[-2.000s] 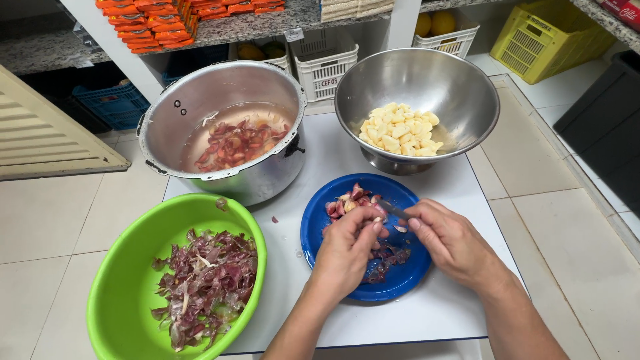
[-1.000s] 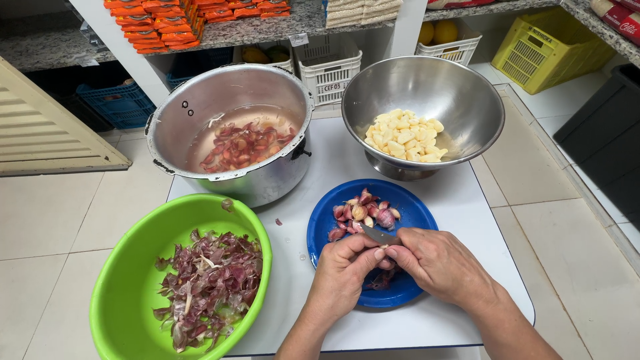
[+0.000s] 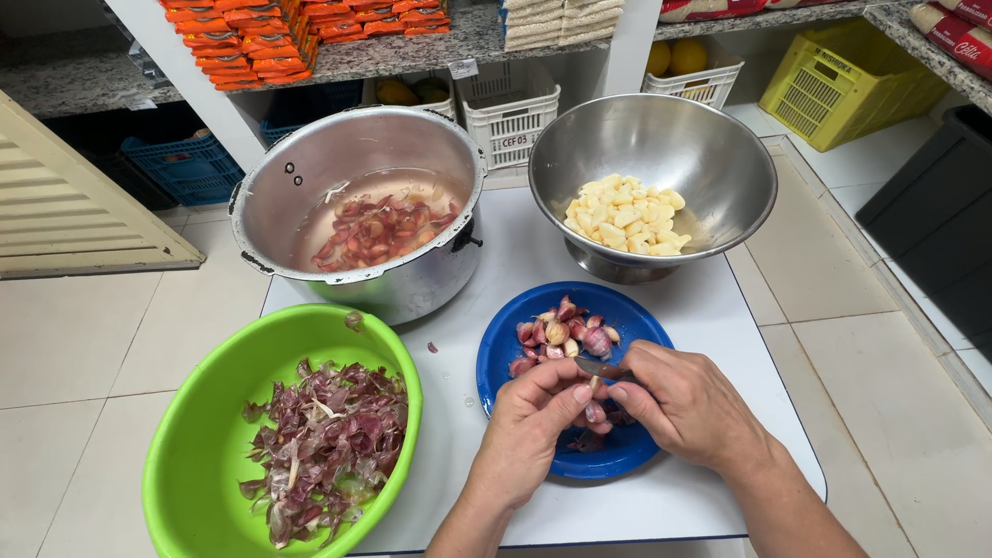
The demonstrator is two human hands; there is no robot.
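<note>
Over a blue plastic plate [image 3: 496, 341], my left hand [image 3: 535, 422] pinches a garlic clove [image 3: 594, 384] between thumb and fingers. A small knife [image 3: 597, 368] is in my right hand [image 3: 690, 399], its blade pointing left just above the clove, my right thumb close beside it. Unpeeled purple garlic cloves [image 3: 558, 332] lie on the plate's far half; some skins lie partly hidden under my hands. Peeled cloves [image 3: 624, 213] fill part of a steel footed bowl [image 3: 721, 170]. Reddish cloves [image 3: 380, 229] sit in water in an aluminium pot [image 3: 372, 294]. Garlic skins [image 3: 333, 442] lie in a green basin [image 3: 194, 434].
All the vessels stand on a white table [image 3: 666, 511]. Behind it, a granite shelf [image 3: 380, 50] carries orange packets [image 3: 232, 39], with a white crate [image 3: 511, 116] below. A yellow crate [image 3: 837, 85] and a dark bin [image 3: 938, 217] stand at the right, a louvred door [image 3: 70, 194] at the left.
The knife blade and both hands stay close together over the blue plate, the fingers shifting around the garlic. The hands sit slightly nearer the plate's lower part than two seconds ago.
</note>
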